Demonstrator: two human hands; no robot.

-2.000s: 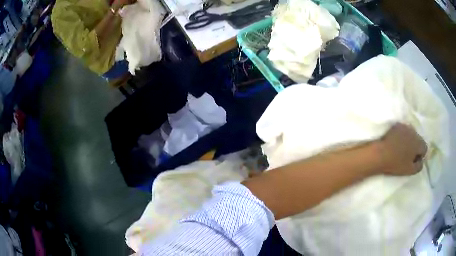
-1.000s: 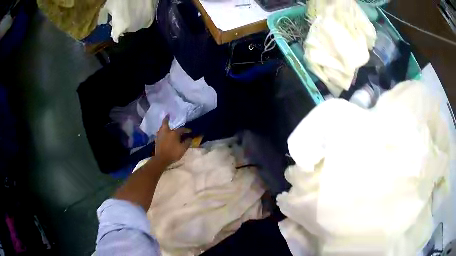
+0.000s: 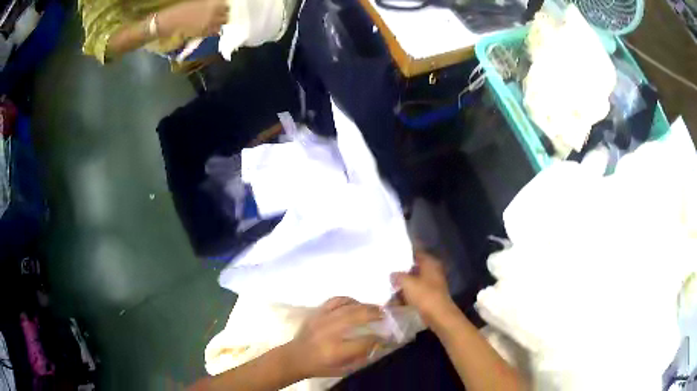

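White thin cloth (image 3: 329,244) stretches from the black bin over my lap. My right hand (image 3: 424,286) pinches its near right edge. My left hand (image 3: 340,336) is at its near edge, with the fingers curled on a pale, slightly see-through piece (image 3: 393,324) between the two hands. That piece is blurred, and I cannot tell if it is part of the white cloth. Cream cloth (image 3: 244,336) lies under the white cloth on my lap, partly hidden by my left hand and forearm.
The black bin (image 3: 179,176) stands on the floor ahead. A large cream cloth heap (image 3: 596,267) covers the table at right. Behind it are a turquoise basket (image 3: 516,126) with cloth and a mint fan grille (image 3: 611,11). A neighbouring person's hand (image 3: 191,19) holds cloth at top left.
My left hand has come back from the bin towards my lap. The white cloth now extends out of the bin over the cream cloth. My right hand has come into view, holding its edge.
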